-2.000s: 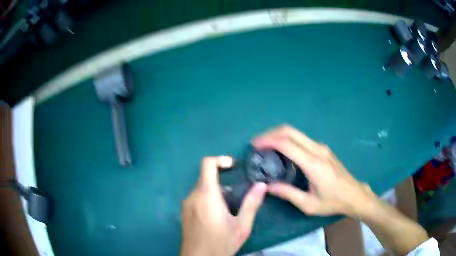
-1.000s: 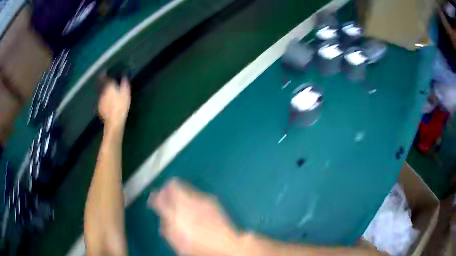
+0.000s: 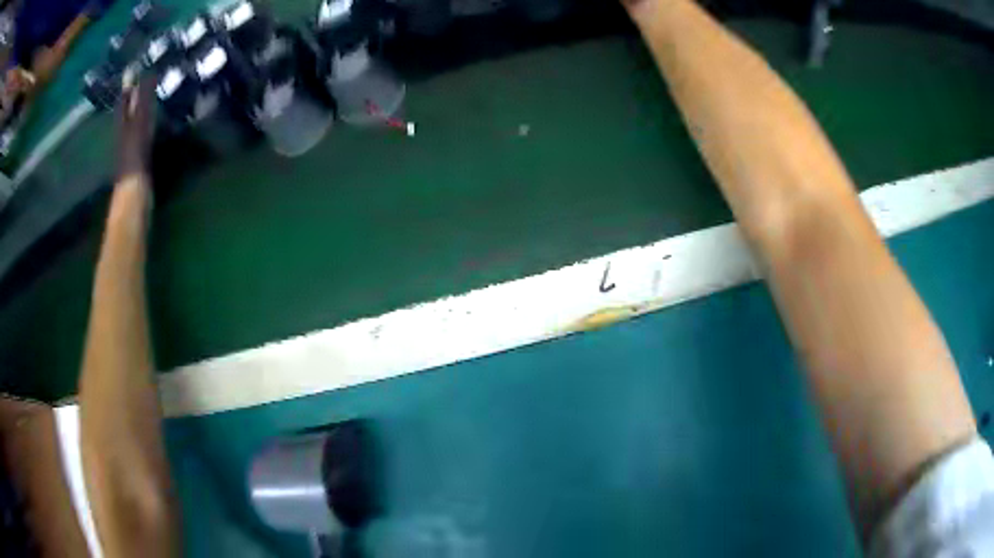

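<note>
Several grey fan housings (image 3: 292, 114) stand in a cluster on the conveyor at the upper left, with pale tops. One has a thin red lead ending in a white plug (image 3: 410, 129). My left hand (image 3: 133, 125) is shaded and blurred beside the cluster's left end; its grip is unclear. My right forearm reaches across the conveyor, but the hand is beyond the top edge. A grey barrel with a dark end (image 3: 292, 482) lies on the bench at lower left, its handle cut off by the bottom edge.
The dark green conveyor (image 3: 469, 207) runs across the view. A pale strip (image 3: 458, 327) separates it from the green bench (image 3: 610, 447). A grey stick-like part (image 3: 820, 33) is at the upper right. Part of another person shows at the far upper left.
The view has swung left towards the conveyor and its housings. My right arm has moved from over the bench to reach across the conveyor. My left arm remains extended over the conveyor.
</note>
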